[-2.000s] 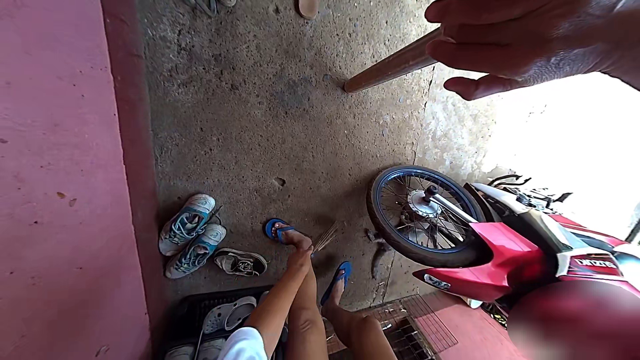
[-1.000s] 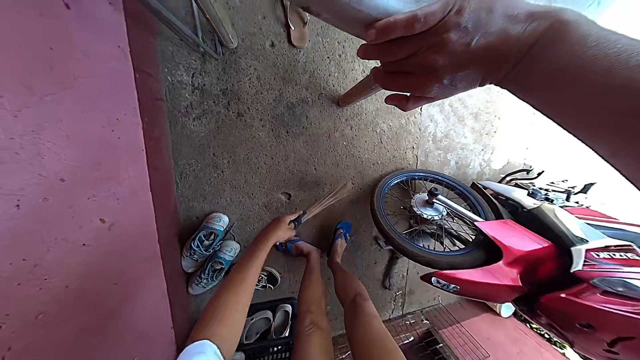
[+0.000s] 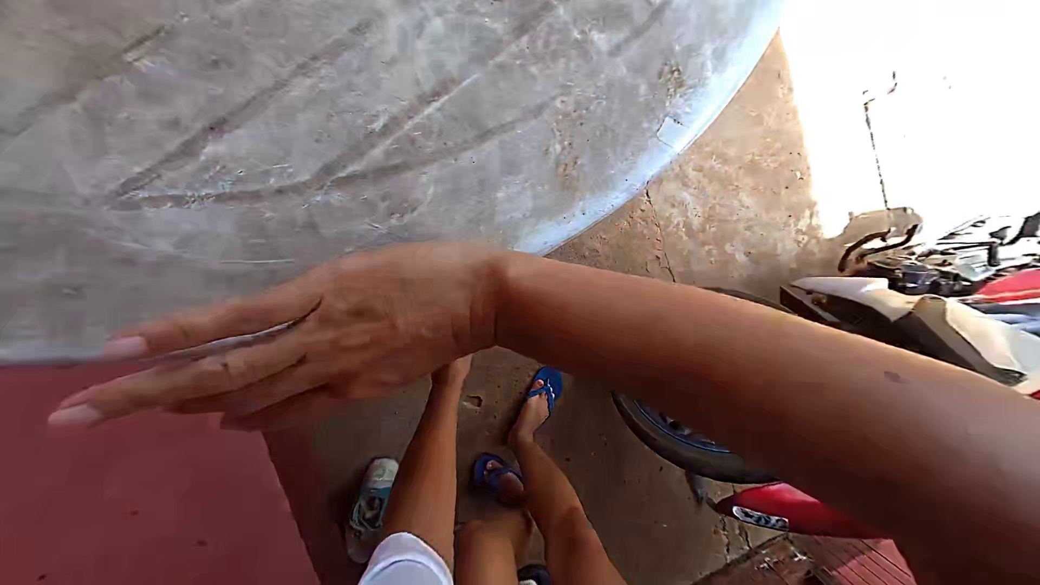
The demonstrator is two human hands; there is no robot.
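Note:
My right hand (image 3: 357,333) reaches in from the right, palm down, its fingers extended and slightly apart, with nothing seen in it. It overlaps the lower edge of a round, grey, scuffed tabletop (image 3: 390,122); whether it touches the top I cannot tell. My left forearm (image 3: 422,471), with a white sleeve, comes up from the bottom. Only the wrist of my left hand (image 3: 452,370) shows below my right hand, which hides the rest and anything held. My feet wear blue flip-flops (image 3: 549,387).
A red and white motorcycle (image 3: 959,325) stands at the right, its front wheel (image 3: 682,447) partly behind my forearm. A sneaker (image 3: 370,508) lies on the concrete floor (image 3: 585,479) beside a pink-red raised surface (image 3: 162,487) at the lower left. Metal bars are at the bottom right.
The tabletop now fills the upper left, where only its edge showed a second ago. My right hand has moved left and down in view. The stick bundle in my left hand is now out of sight.

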